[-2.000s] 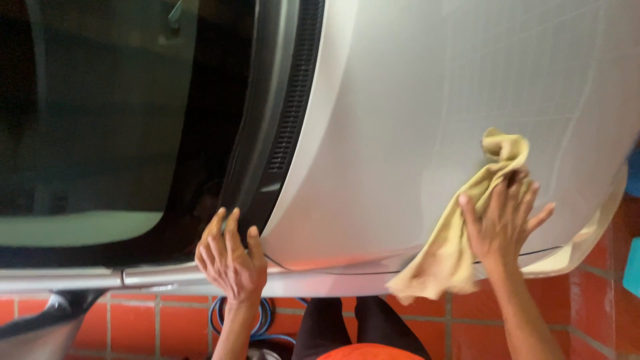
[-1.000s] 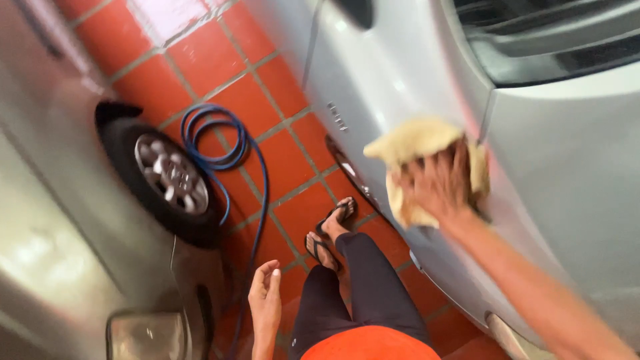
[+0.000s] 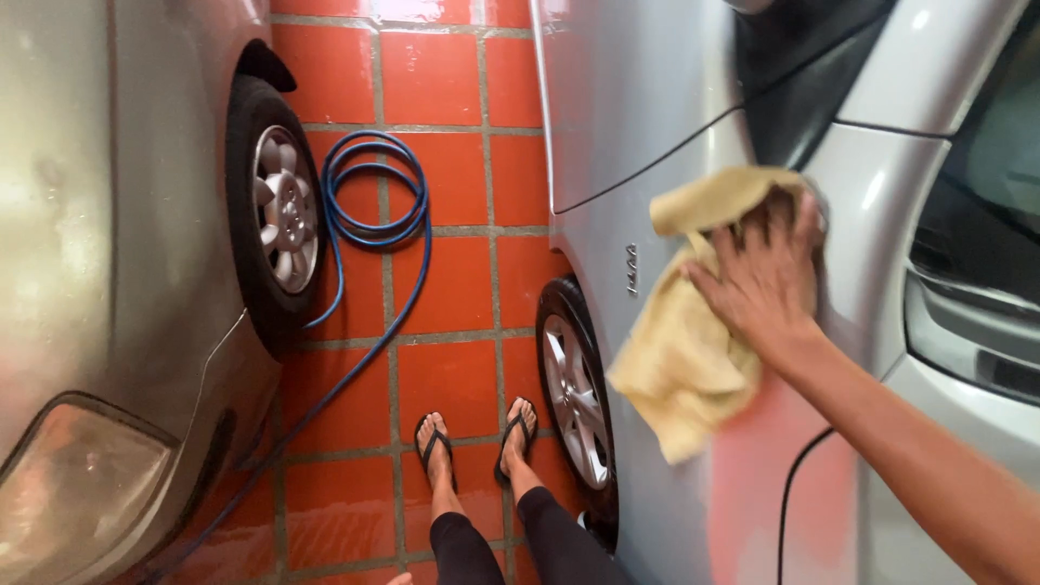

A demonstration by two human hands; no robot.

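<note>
My right hand (image 3: 764,276) lies spread over a yellow cloth (image 3: 691,349), pressing it against the front fender (image 3: 666,203) of a silver car, beside the base of the windshield pillar. Part of the cloth hangs below the palm toward the wheel arch, and its upper edge is folded over by the fingers. Whether the fingers grip the cloth or only press on it cannot be told. Of my left hand, just a fingertip (image 3: 400,578) shows at the bottom edge, so what it holds is hidden. Metal badge lettering (image 3: 632,270) sits on the fender left of the cloth.
On the left stands a second car (image 3: 162,162), its front wheel (image 3: 284,207) facing the walkway. A blue hose (image 3: 422,219) lies coiled on red floor tiles (image 3: 447,284) and trails toward the lower left. The silver car's wheel (image 3: 573,390) is close to my feet in flip-flops.
My right hand and the cloth were on the hood two seconds ago and are now on the fender. My left hand has dropped almost out of sight. The view has swung to the car's side.
</note>
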